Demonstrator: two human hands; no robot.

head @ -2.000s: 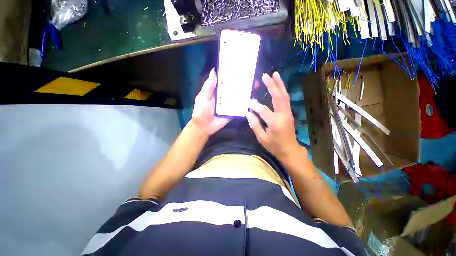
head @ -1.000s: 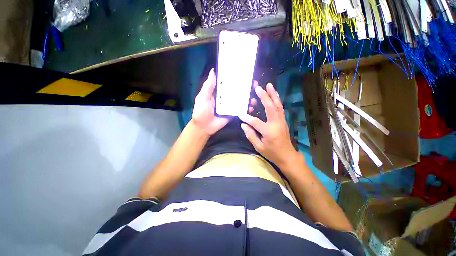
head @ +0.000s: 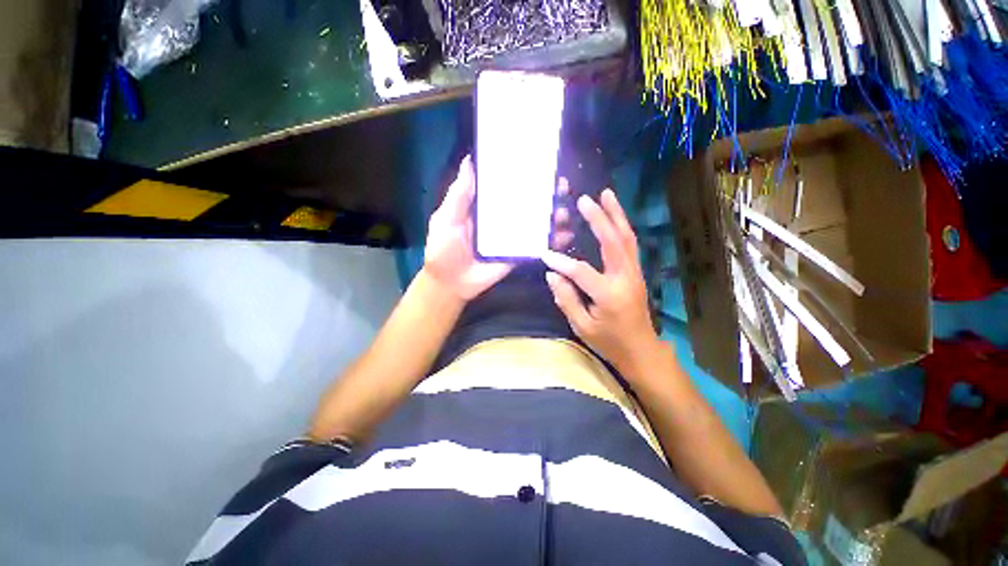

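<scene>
A smartphone (head: 517, 166) with a bright white screen is upright in the middle of the view, in front of the bench edge. My left hand (head: 455, 245) is bare and holds it, with the palm and thumb at its left side and fingertips showing past its right edge. My right hand (head: 606, 283) is bare, with its fingers apart. Its thumb is at the phone's lower right corner; whether it touches the screen is not clear. The back of the phone is hidden.
Green bench (head: 276, 72) with a parts tray (head: 525, 28) of small silvery pieces. White strips (head: 812, 39) with yellow and blue wires overhang its right edge. Below is an open cardboard box (head: 818, 210) with strips inside. Red stools, another carton and a white surface (head: 199, 376) surround me.
My right hand's fingers have shifted slightly beside the phone, first down, then a little right. The phone's screen has turned plain white. My left hand keeps its hold.
</scene>
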